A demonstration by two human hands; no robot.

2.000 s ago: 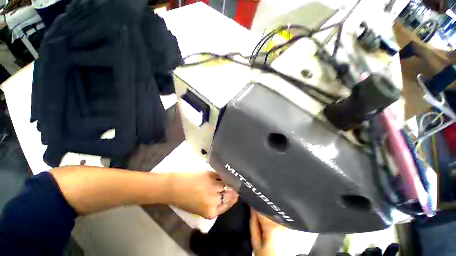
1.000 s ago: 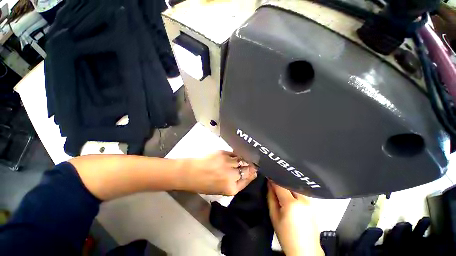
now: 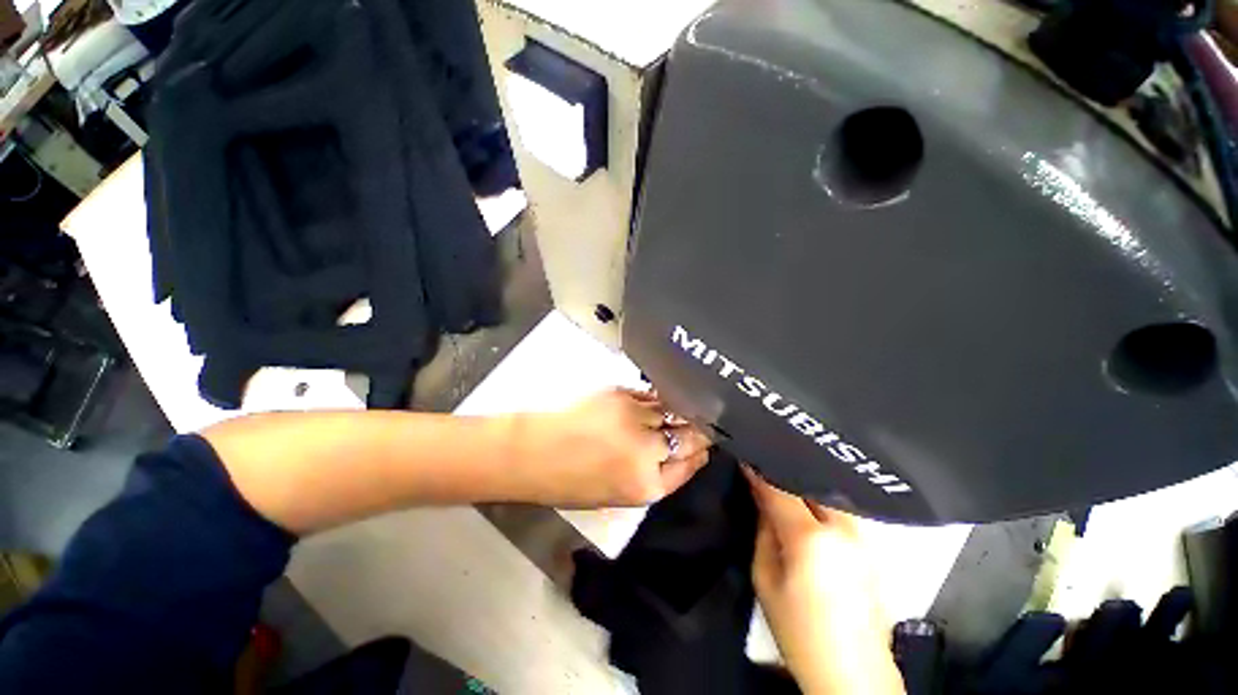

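Note:
A black cloth workpiece (image 3: 679, 577) lies under the front edge of the grey sewing machine head (image 3: 883, 299) lettered MITSUBISHI and hangs down toward me. My left hand (image 3: 638, 448), with a ring on one finger, holds its upper left edge close to the cover. My right hand (image 3: 815, 570) holds its right side, fingertips partly under the cover. The two hands are close together, with cloth between them. The needle and presser parts are hidden by the cover.
A layered stack of black workpieces (image 3: 387, 204) lies on the white table (image 3: 129, 292) at upper left. A white label in a dark frame (image 3: 554, 122) is on the beige machine body. Black pieces with finger-like ends (image 3: 1086, 645) lie at lower right.
The view has moved closer to the machine, so its head looks larger. My right hand shows more than two seconds ago. Both hands stay at the cloth.

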